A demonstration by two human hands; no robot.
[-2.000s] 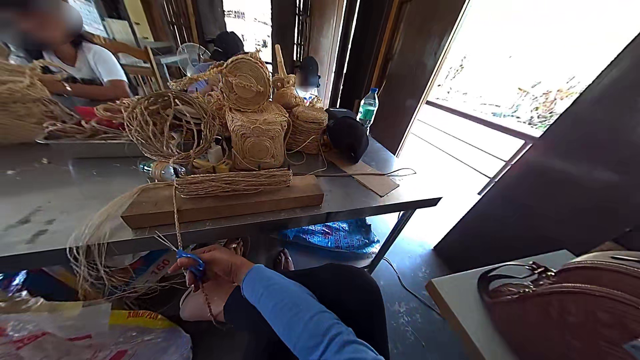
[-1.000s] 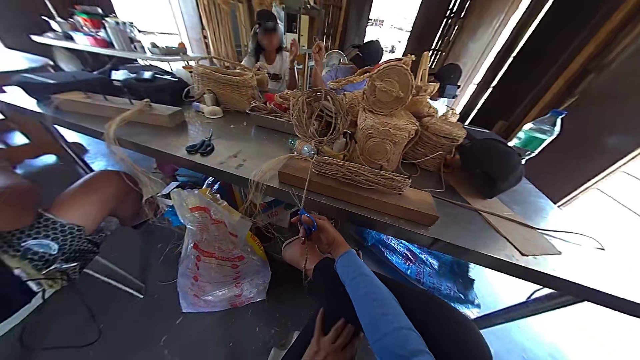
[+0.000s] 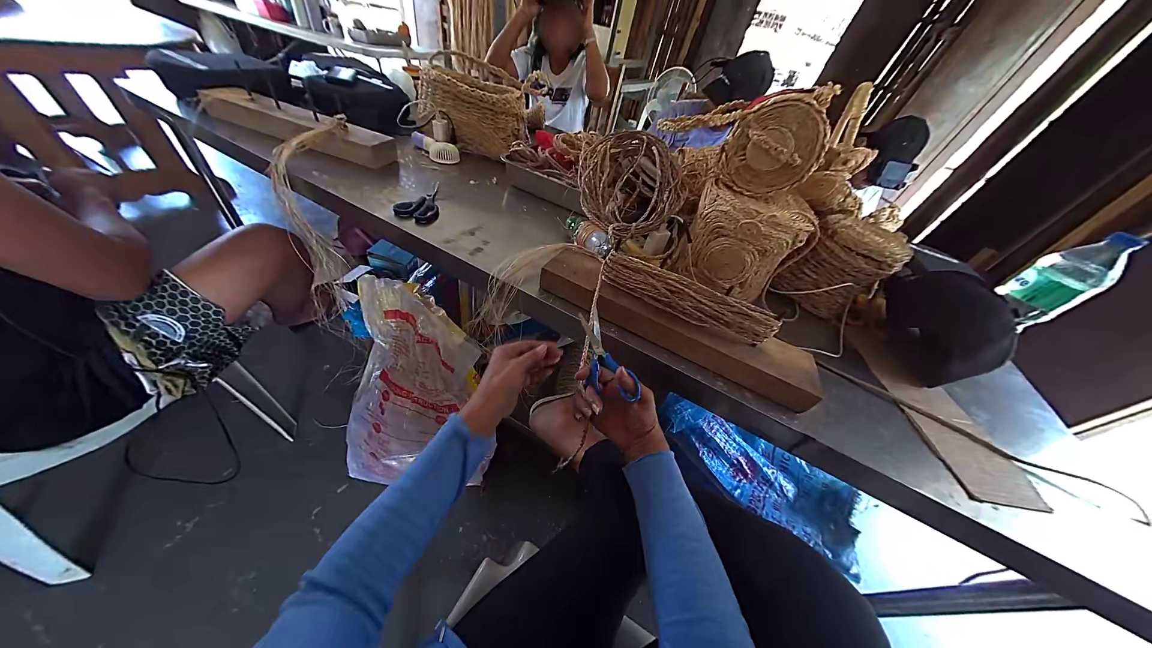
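My right hand (image 3: pixel 623 412) holds blue-handled scissors (image 3: pixel 612 371), their blades pointing up beside a thin braided fibre cord (image 3: pixel 594 301). The cord hangs from a wooden block (image 3: pixel 684 346) at the table's edge and runs down past my right hand. My left hand (image 3: pixel 520 373) is raised just left of the scissors, fingers bent together; whether it pinches a strand cannot be told. A bundle of braided cords (image 3: pixel 688 297) lies along the block, and loose pale fibres (image 3: pixel 517 279) spill over its left end.
Woven baskets (image 3: pixel 751 234) and a coil of cord (image 3: pixel 630 184) stand behind the block. Black-handled scissors (image 3: pixel 417 210) lie on the metal table (image 3: pixel 486 216). A plastic bag (image 3: pixel 405 387) stands on the floor. One person sits at left; another is behind the table.
My left hand has come up from near my lap to beside the scissors. My right hand still holds them. The view has turned left since the oldest frame.
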